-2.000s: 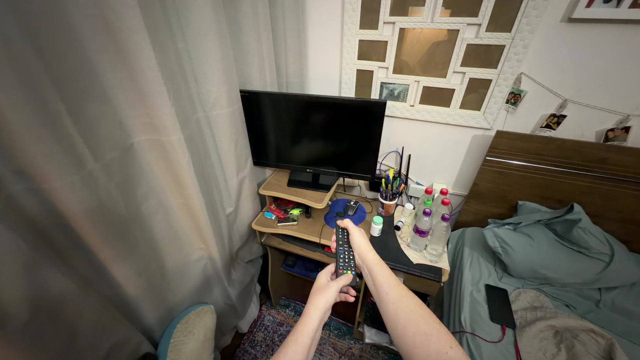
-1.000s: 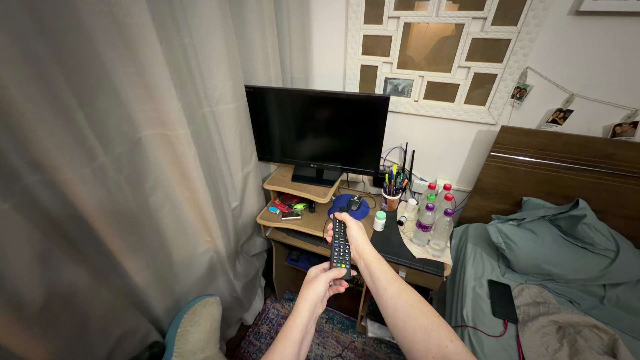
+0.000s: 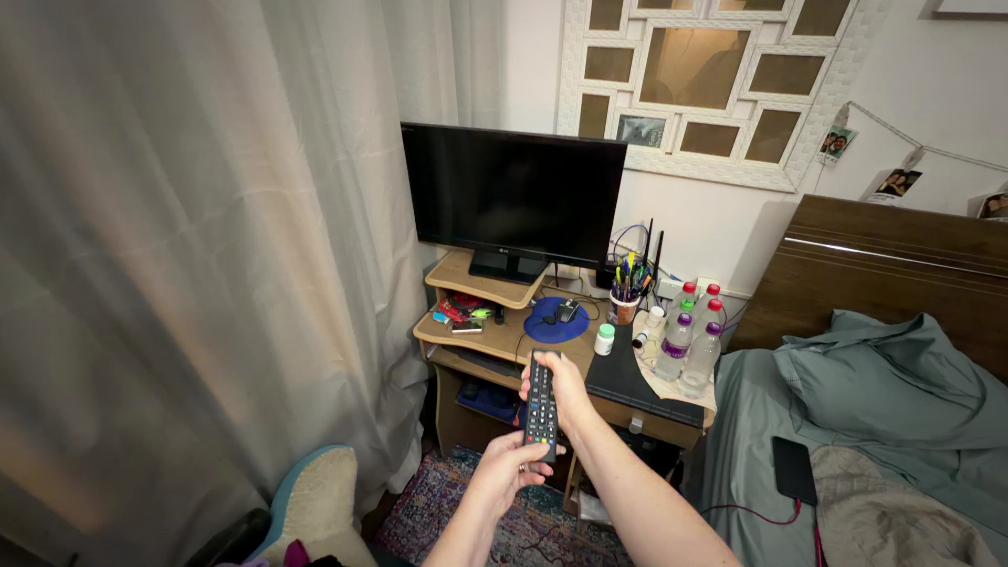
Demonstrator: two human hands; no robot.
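Note:
Both my hands hold a black remote control upright in front of me, its buttons facing me. My left hand grips its lower end, with the thumb over the bottom buttons. Around the upper end is my right hand, thumb at the top. Beyond the remote, a flat LG monitor with a dark screen stands on the raised shelf of a wooden desk. A computer mouse lies on a blue mouse pad, near a white bottle with a green cap.
Several plastic bottles and a cup of pens stand on the desk's right side. A bed with a grey-green pillow and a phone on a red cable is at right. A curtain hangs left, beside a padded seat.
The hands keep hold of the remote control throughout. Compared with two seconds ago, the remote and both hands sit slightly lower relative to the desk and mouse pad.

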